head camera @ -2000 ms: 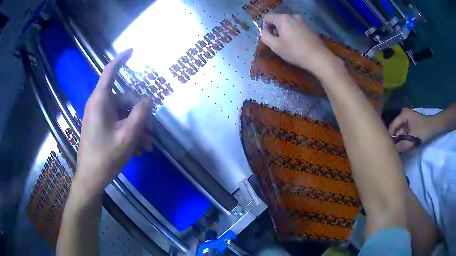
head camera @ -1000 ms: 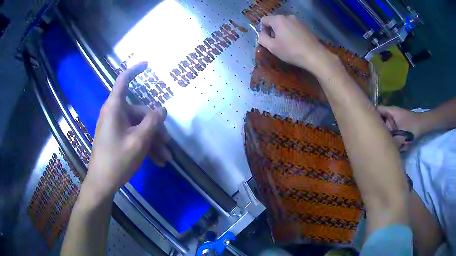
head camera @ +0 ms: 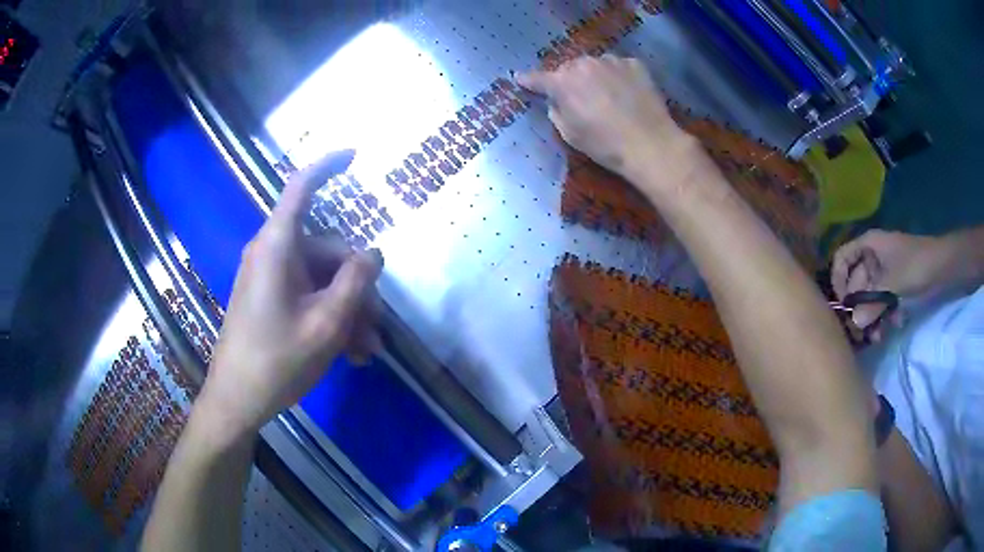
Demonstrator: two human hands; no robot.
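Flexible circuit strips lie in a slanting row on the perforated table, their lower end near the blue roller. My left hand is above the roller and guide bars, thumb and index finger apart, holding nothing visible. My right hand is low over the upper part of the row, fingers curled, its fingertips at a strip; whether it holds something is hidden. Amber circuit sheets with dark rows lie below and right of my right forearm, which partly covers them.
Another person's hand holds dark-handled scissors at the right. A roller end bracket is at bottom centre. More circuits lie beyond the roller. A second blue roller and a yellow bag or cloth are upper right.
My right fingertips have moved slightly left and down onto the strip row, and a thin pale item seen at them earlier no longer shows clearly. My left hand has shifted right, still open.
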